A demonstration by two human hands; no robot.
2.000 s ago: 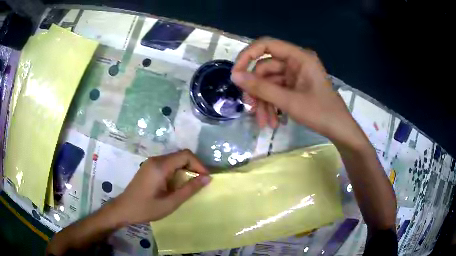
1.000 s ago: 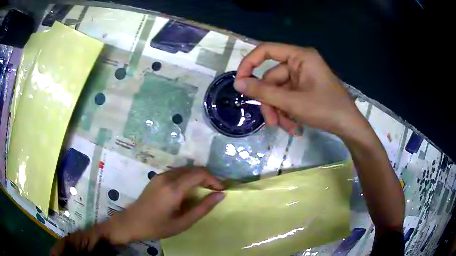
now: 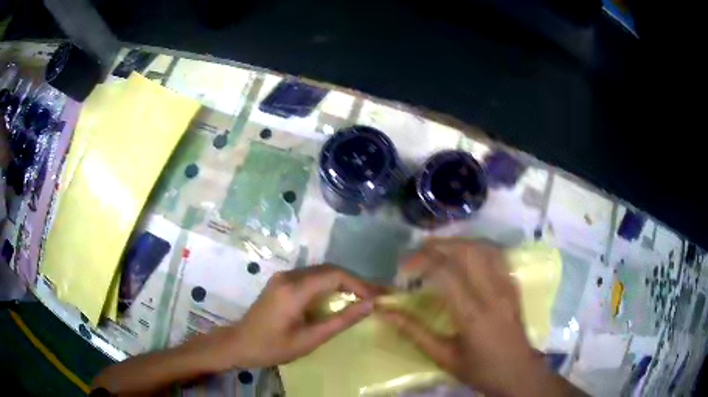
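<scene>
Two glossy black cylindrical housings stand upright side by side beyond my hands, the left one [image 3: 359,167] and the right one [image 3: 450,186]. A yellow backing sheet [image 3: 341,364] lies under my hands. My left hand [image 3: 314,314] pinches the sheet's far edge between thumb and fingers. My right hand [image 3: 473,310] is over the sheet, its fingertips close to the left fingertips at the same edge. It is blurred, and I cannot tell whether it holds a small piece.
More yellow sheets [image 3: 116,194] lie stacked at the left. A black round part [image 3: 74,71] stands at the far left corner. Black parts in clear plastic [image 3: 31,132] are at the left edge. An orange-yellow scrap [image 3: 617,298] and dark dots [image 3: 668,279] are at the right.
My right hand has come down from the black housing to the sheet's edge beside my left hand. Two housings now show beyond my hands, where one was visible before. The view has shifted.
</scene>
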